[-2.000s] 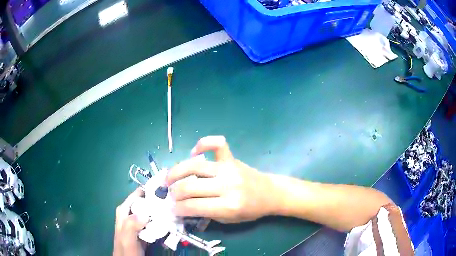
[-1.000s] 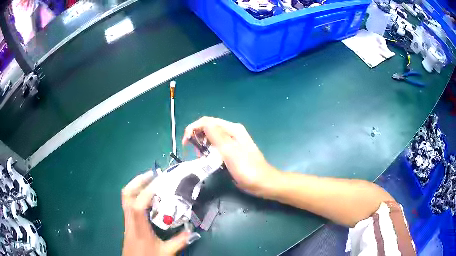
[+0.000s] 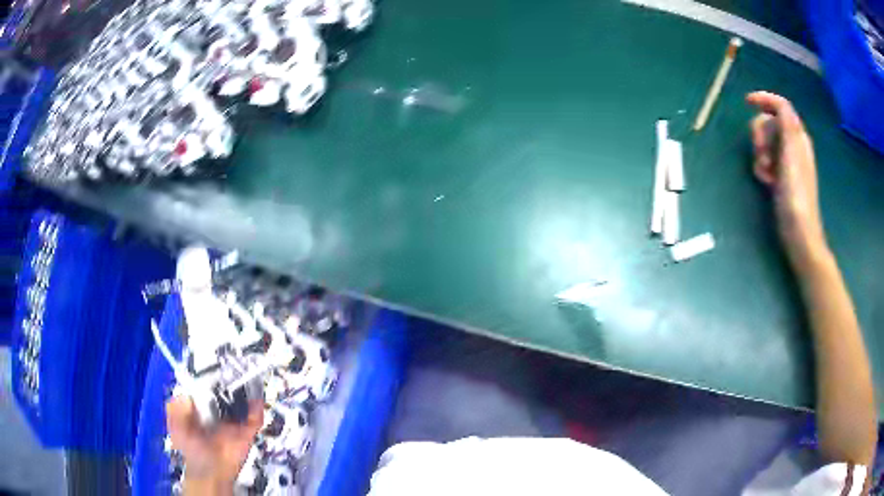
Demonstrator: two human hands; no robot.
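My left hand [image 3: 211,436] is at the lower left, holding a white toy scooter [image 3: 202,315] above a blue crate [image 3: 366,402] beside the table edge. The scooter is blurred; its thin parts point up and away from the hand. White scooters lie close together in the crate under it. My right hand [image 3: 787,160] is at the right over the green tabletop [image 3: 465,242], fingers slightly curled and holding nothing. The slim stick tool [image 3: 715,85] lies just left of it. Several white strips [image 3: 660,179] lie on the table nearer the middle.
Dense rows of white scooters [image 3: 281,58] with red dots cover the table's upper left. Another blue crate [image 3: 73,329] stands at the far left. The blue tote [image 3: 855,68] shows at the upper right. The table edge curves along the lower middle; the wearer's white clothing [image 3: 514,470] is below it.
The view has swung left. My left hand has carried the scooter off the table to above the crate. My right hand has let go of the scooter. White strips and scooter rows have come into view.
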